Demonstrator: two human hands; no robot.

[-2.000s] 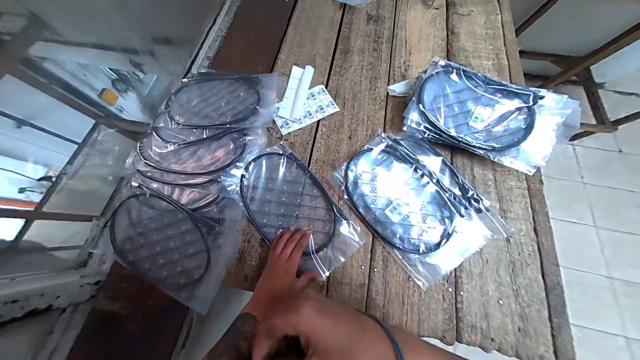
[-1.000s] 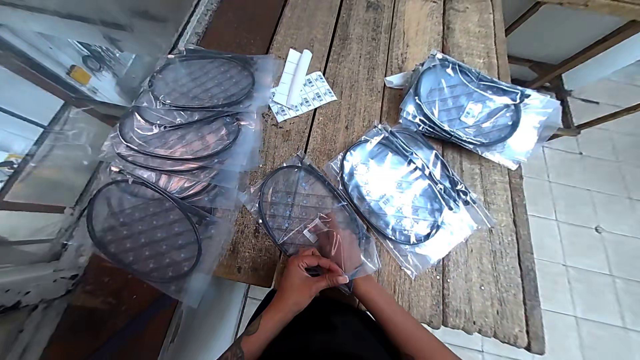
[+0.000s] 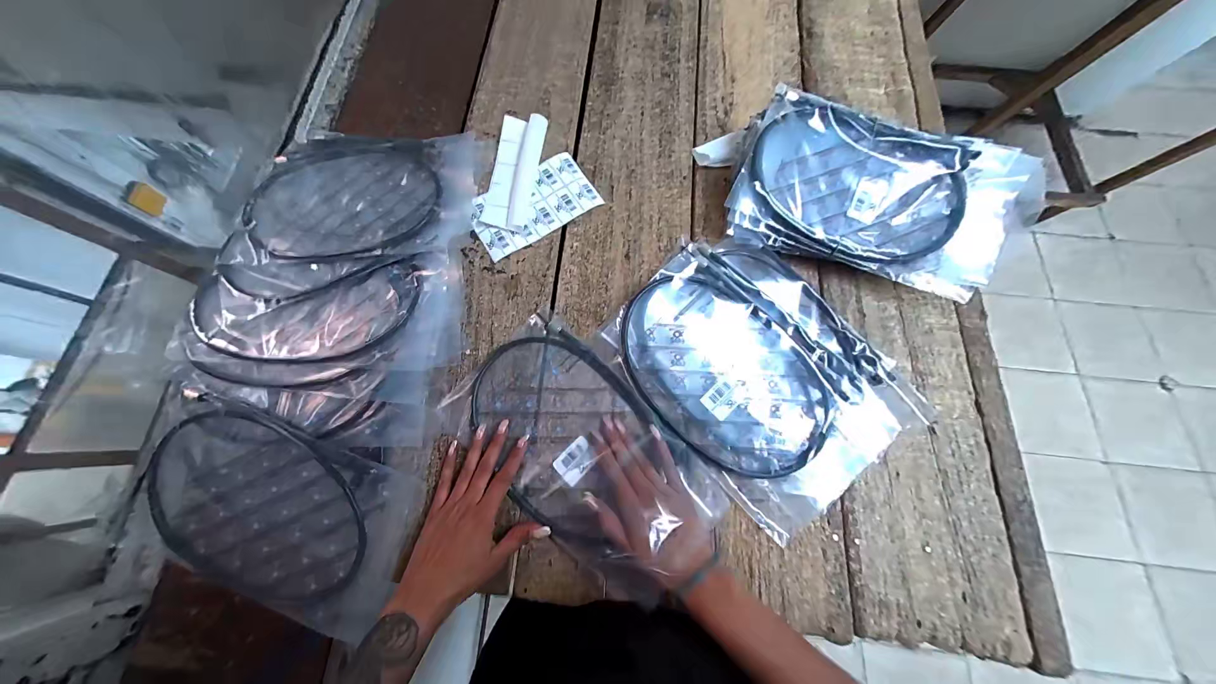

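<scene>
A clear plastic bag with a coiled black cable lies on the wooden table in front of me. My left hand rests with spread fingers on its left edge. Under the film, apparently inside the bag, my right hand lies flat with fingers extended. Between the hands a small white barcode label shows on the bag. Right beside it, more bagged cables overlap, one with a similar label. Neither hand grips anything that I can see.
Several bagged cables are piled along the left, the lowest nearest me. Another stack sits at the back right. A sticker sheet and a curled white strip lie at the back. The table's right edge borders a tiled floor.
My hands were together at the near end of the bag a second ago; now they are apart. The right hand lies farther forward beneath the film, and the label shows between them.
</scene>
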